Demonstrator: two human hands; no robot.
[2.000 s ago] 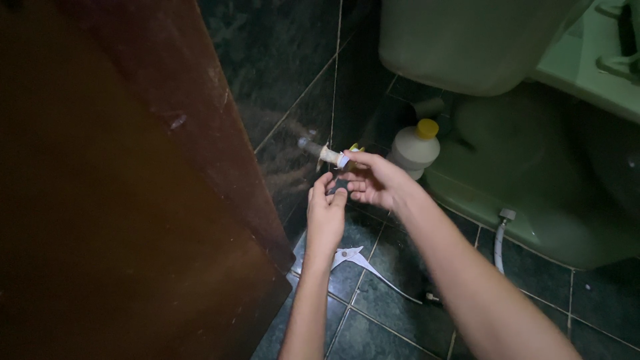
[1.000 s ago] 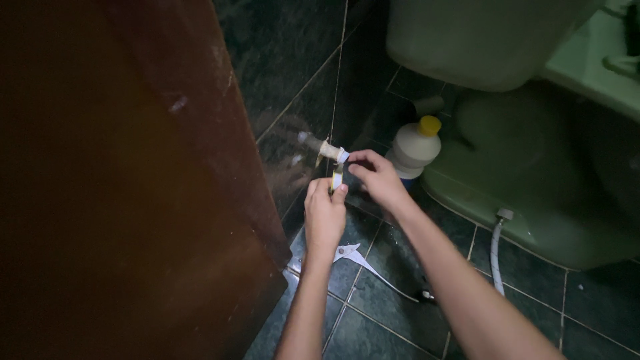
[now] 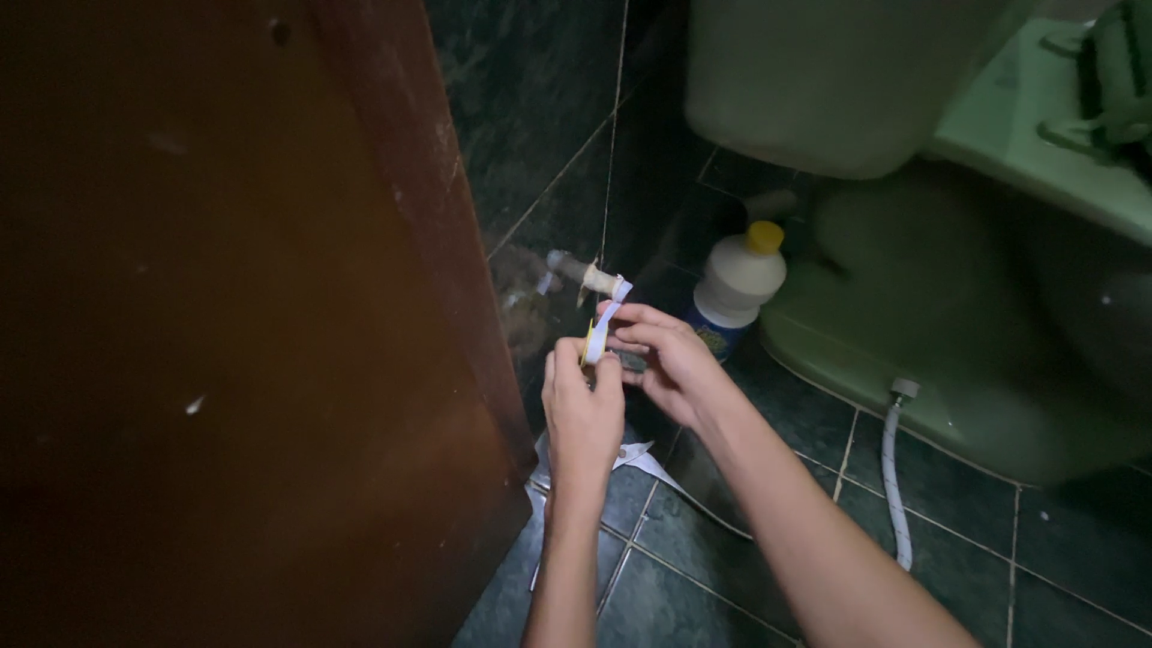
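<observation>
My left hand (image 3: 583, 387) grips a small spool of white thread seal tape (image 3: 595, 343) with a yellow rim, just below a pipe stub (image 3: 601, 280) that sticks out of the dark tiled wall. A white strip of the tape (image 3: 609, 315) runs from the spool up to the stub's end, where some is wrapped round it. My right hand (image 3: 666, 360) is beside the spool with its fingers spread and bent, the index fingertip close to the strip. Whether that fingertip touches the tape cannot be told.
A brown wooden door (image 3: 270, 315) fills the left. Behind my right hand stands a white bottle with a yellow cap (image 3: 743, 274). A green toilet base (image 3: 900, 360) is at the right, with a flexible hose (image 3: 893, 486) before it. White scraps (image 3: 643, 457) lie on the floor tiles.
My right hand has moved from the pipe's end down beside the spool. A strip of tape now shows stretched between the spool and the pipe's end.
</observation>
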